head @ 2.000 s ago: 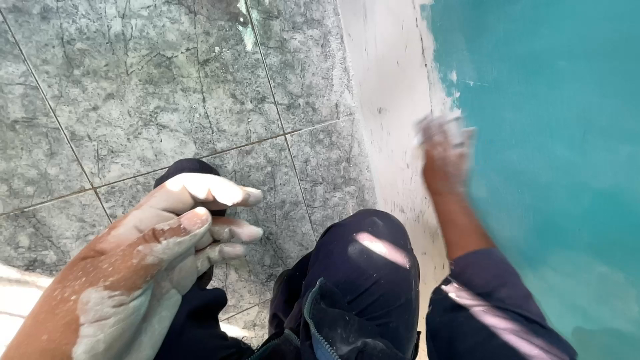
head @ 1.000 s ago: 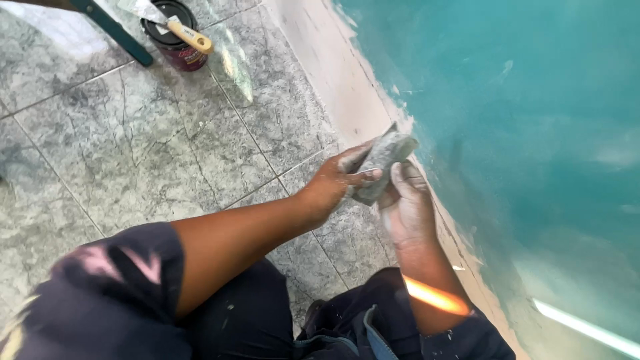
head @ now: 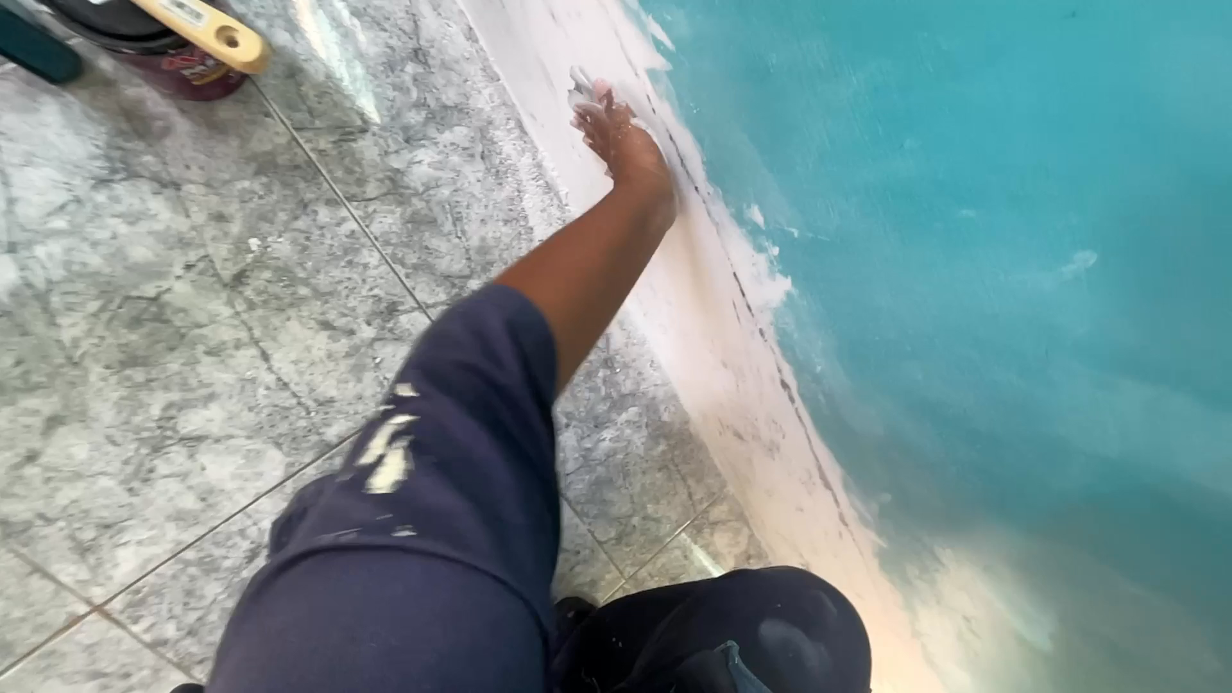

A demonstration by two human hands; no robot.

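Observation:
My left hand point(head: 619, 135), dusted white, reaches out at the upper middle and presses on the white skirting point(head: 712, 327) at the foot of the teal wall point(head: 982, 212). A small grey sheet point(head: 581, 85), likely sandpaper, shows at its fingertips; the hand covers the rest. White filler-like patches and a dark, broken crack line run along the skirting's upper edge. My right hand is out of view.
On the grey marbled floor tiles point(head: 144, 318), a dark red can point(head: 197, 77) stands at the upper left with a pale-handled tool point(head: 217, 34) across its top. Beside it lies a dark green bar point(head: 38, 48). My knee point(head: 770, 626) is close to the skirting at the bottom.
One second ago both hands held the folded grey sheet. My left arm now stretches forward along the skirting, and my right hand has left the view. Earlier, my left hand was empty.

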